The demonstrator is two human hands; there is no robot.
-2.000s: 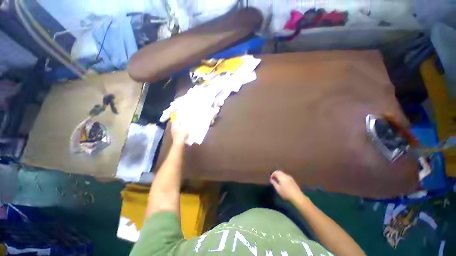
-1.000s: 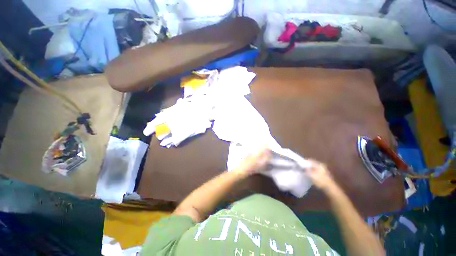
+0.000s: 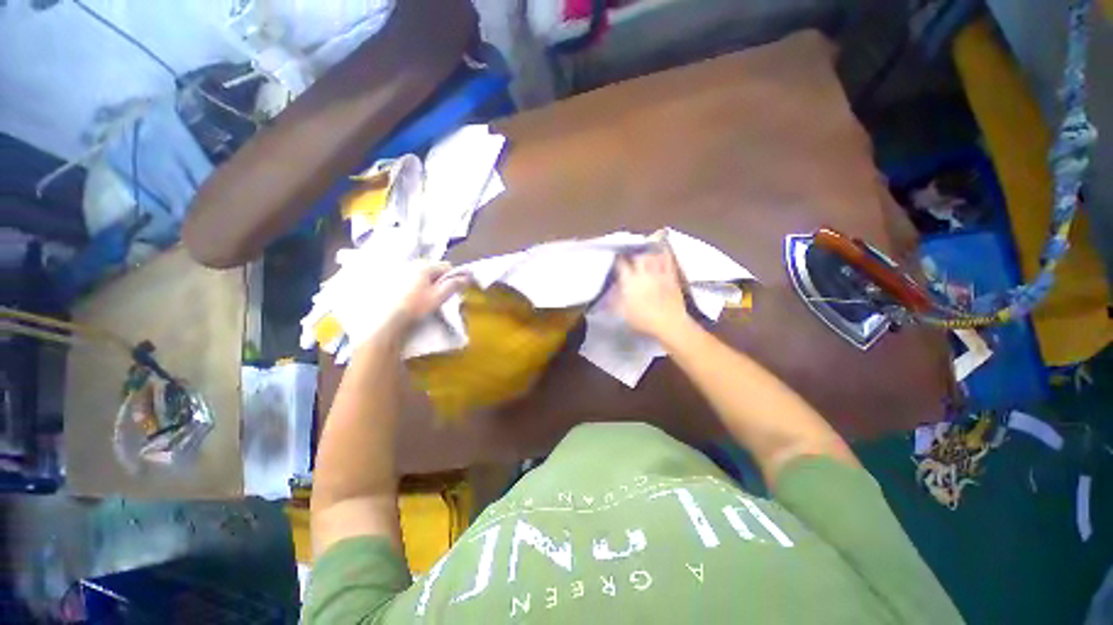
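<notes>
A garment panel point(image 3: 507, 348), white on one side and mustard on the other, lies partly folded across the brown pressing table point(image 3: 720, 147). My left hand point(image 3: 427, 293) holds its left end, beside the white heap of panels. My right hand point(image 3: 647, 287) is on the white part near its right end; its fingers are partly hidden in the cloth. The mustard part hangs blurred between my hands. The heap of unpressed panels point(image 3: 427, 208) lies at the table's left, with mustard patches showing. The steam iron point(image 3: 848, 281) rests at the table's right, its handle orange-brown.
A long brown padded arm point(image 3: 330, 134) slants above the table's left. A side table point(image 3: 98, 342) at left holds a second iron-like object point(image 3: 165, 421). A hose point(image 3: 1056, 244) hangs at the right above a blue bin point(image 3: 995, 354). Offcuts point(image 3: 958, 458) lie on the green floor.
Both hands have moved up the table with the panel, the left one towards the heap. The panel is more spread out and its mustard side now shows. The camera view has shifted and turned.
</notes>
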